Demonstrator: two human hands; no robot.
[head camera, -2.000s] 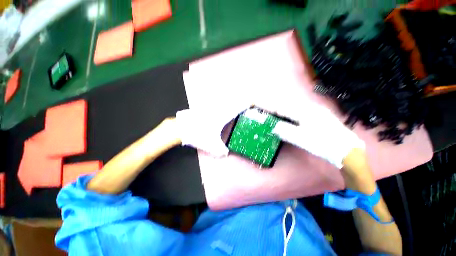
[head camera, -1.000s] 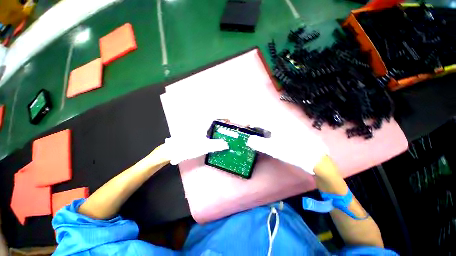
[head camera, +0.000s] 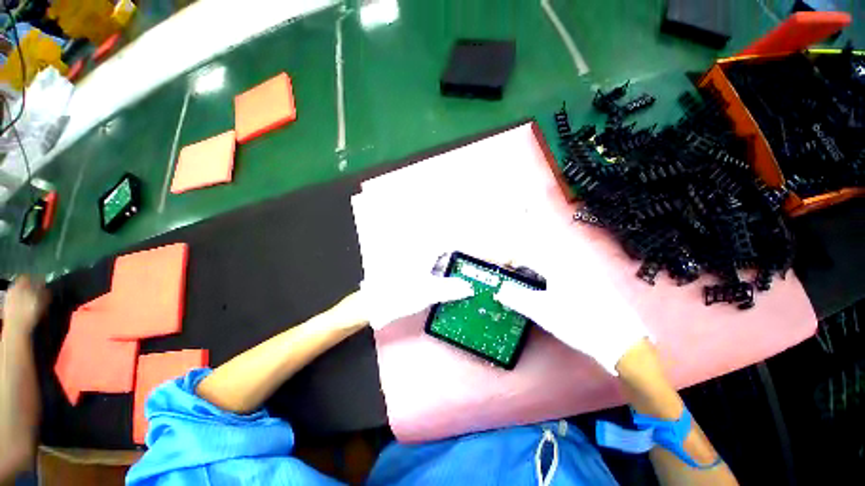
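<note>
A black housing with a green circuit board (head camera: 481, 327) in it lies tilted on the pink foam mat (head camera: 455, 204). A white label shows near the board's upper edge. My left hand (head camera: 410, 296), in a white glove, is at the unit's upper left with fingers on the board. My right hand (head camera: 574, 313), also gloved, has its fingertips on the board's upper right. Dark and pale parts show along the housing's top edge; their detail is blurred. The undersides of both hands are hidden.
A heap of black comb-like pieces (head camera: 678, 190) lies at right beside an orange parts box (head camera: 749, 119). Orange-red foam pads (head camera: 152, 289) lie at left. The green belt (head camera: 398, 114) carries closed black cases (head camera: 478, 68) and a part-assembled unit (head camera: 119, 202). Another person's arm (head camera: 19, 380) shows at far left.
My left hand has moved from the unit's left side onto its upper left. My right fingertips stay on the board. The view has shifted, and another person's arm has appeared at far left.
</note>
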